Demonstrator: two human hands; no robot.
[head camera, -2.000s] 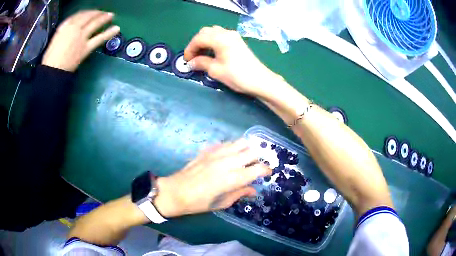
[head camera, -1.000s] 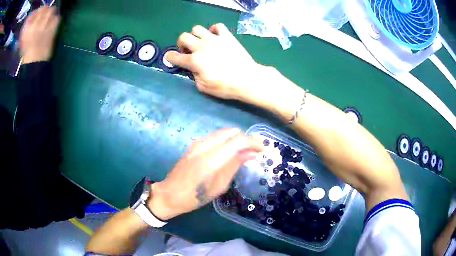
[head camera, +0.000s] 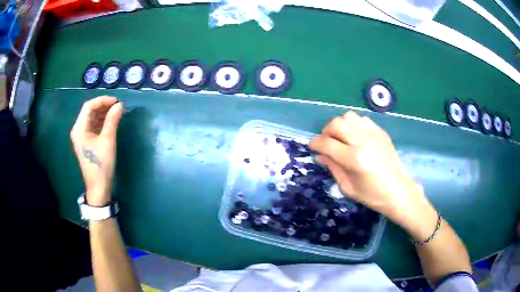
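Black-rimmed wheels with pale centres (head camera: 227, 77) lie in a row beyond the seam. One wheel (head camera: 379, 95) lies apart, and a tight group (head camera: 472, 113) is at the right. The clear tub (head camera: 227, 197) of tiny black pieces (head camera: 302, 208) lies near me. My right hand (head camera: 356, 159) is over the tub's far right part, its fingertips close together. My left hand (head camera: 96, 134) is raised left of the tub, below the row's left end, thumb and finger nearly together. I cannot tell whether either hand holds a small part.
A crinkled clear bag (head camera: 242, 12) lies at the far edge. A red bin (head camera: 80, 8) is at the far left, near a blue object (head camera: 7, 23). White curved strips (head camera: 456, 45) run along the far side. A dark-clothed person's sleeve (head camera: 34, 211) is at the left.
My view has shifted. My right hand has left the wheel row and come back over the tub. My left hand has moved from the tub to the left. The neighbour's hand has mostly left the view.
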